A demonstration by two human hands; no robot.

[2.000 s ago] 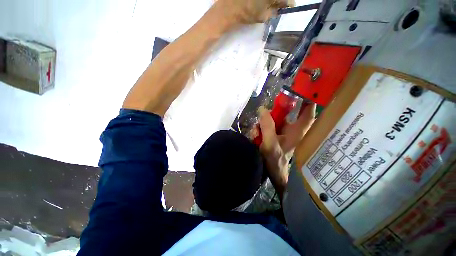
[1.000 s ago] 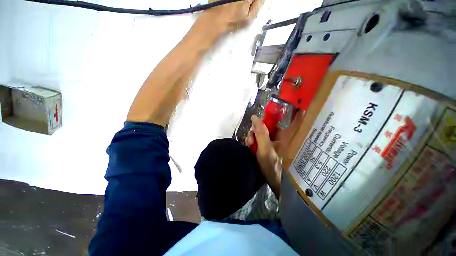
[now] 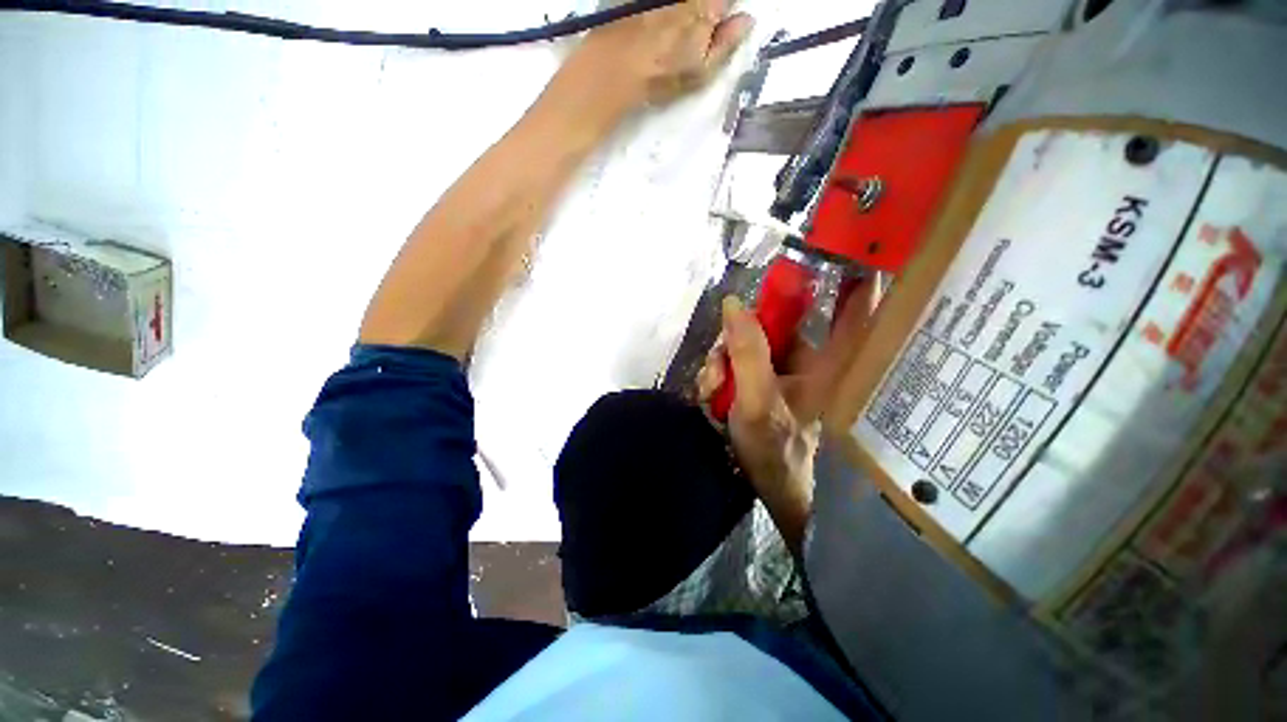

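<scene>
The grey cutting machine with a KSM-3 label [image 3: 1044, 353] fills the right side. Its red handle [image 3: 785, 299] sits below a red plate [image 3: 896, 186]. My right hand [image 3: 762, 388] is wrapped round the red handle. My left hand [image 3: 678, 54] is at the top centre on the white fabric lay [image 3: 268, 296], left of the narrow metal parts [image 3: 776, 127] of the machine. Its fingers are bent near the fabric edge; whether they pinch it cannot be told. The blade and the base plate cannot be made out.
An open small cardboard box [image 3: 92, 303] lies on the lay at the left. A black power cable [image 3: 353, 34] crosses the top. The dark-brown table [image 3: 170, 592] shows below the lay, with thin white scraps. A dark round knee [image 3: 642, 501] is at the lower centre.
The machine shifted left in view, then back right. The power cable came into view at the top, and the box sits lower than two seconds ago. My right hand has stayed on the handle.
</scene>
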